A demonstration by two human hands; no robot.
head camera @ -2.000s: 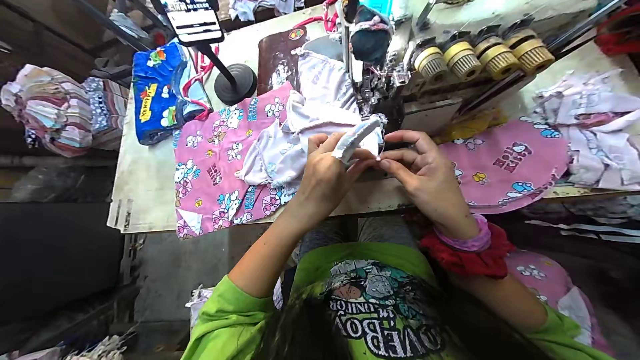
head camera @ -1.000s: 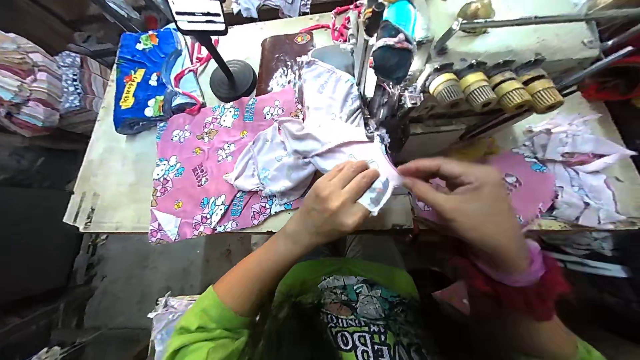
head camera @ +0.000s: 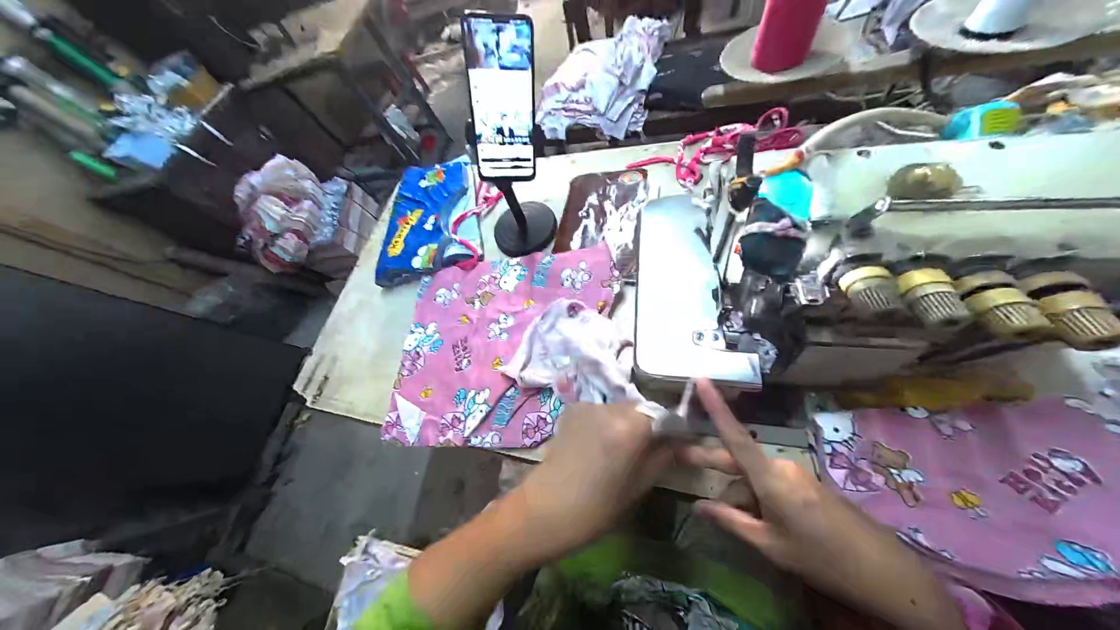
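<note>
Just in front of the sewing machine's metal plate (head camera: 681, 289), my left hand (head camera: 608, 451) is closed on the gathered end of a whitish-pink fabric piece (head camera: 582, 350). The rest of that piece lies over a pink printed cloth (head camera: 464, 341). My right hand (head camera: 770, 490) is beside it at the plate's front edge, index finger stretched out and the other fingers apart. Motion blur hides whether its fingertips touch the fabric. A small pale strip stands up between the hands.
A phone (head camera: 500, 96) on a black round stand (head camera: 525, 229) is at the back left, near a folded blue printed cloth (head camera: 424, 223). Ridged yellowish knobs (head camera: 941, 297) line the machine at right, above another pink printed cloth (head camera: 971, 490). Thread cones (head camera: 787, 35) are behind.
The whitish fabric has come off the machine's metal plate, which now shows bare, and lies bunched to its left. My right hand's index finger has stretched out. The view has shifted and shows more behind the table.
</note>
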